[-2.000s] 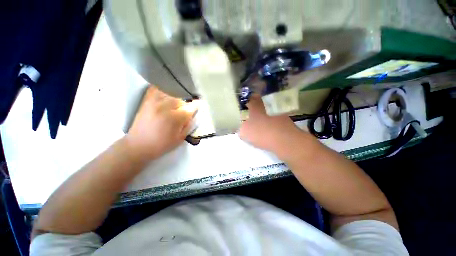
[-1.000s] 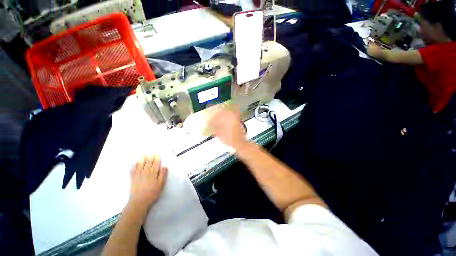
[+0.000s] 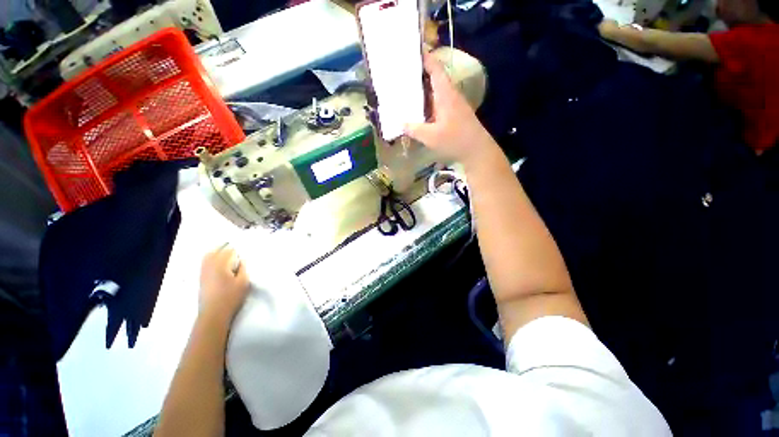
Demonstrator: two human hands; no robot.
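My left hand (image 3: 223, 280) has its fingers curled on the upper left edge of the white fabric piece (image 3: 278, 354), which lies partly on the table and hangs its rounded end over the front edge. My right hand (image 3: 453, 119) is raised and grips the lower right side of the mobile phone (image 3: 396, 72), its screen bright white. The phone is upright at the sewing machine head (image 3: 248, 175), whose green panel (image 3: 337, 165) has a lit screen. The needle area is too small to make out.
Scissors (image 3: 395, 214) and a tape roll (image 3: 446, 182) lie right of the needle end. Dark cut pieces (image 3: 111, 247) are at left, a red basket (image 3: 141, 111) behind. Dark garments (image 3: 632, 256) heap at right. A person in red (image 3: 752, 77) sits at upper right.
The view has tilted up from the needle area. My right hand has left the needle area, passed the machine front and taken hold of the phone. My left hand has moved left and its fingers have curled.
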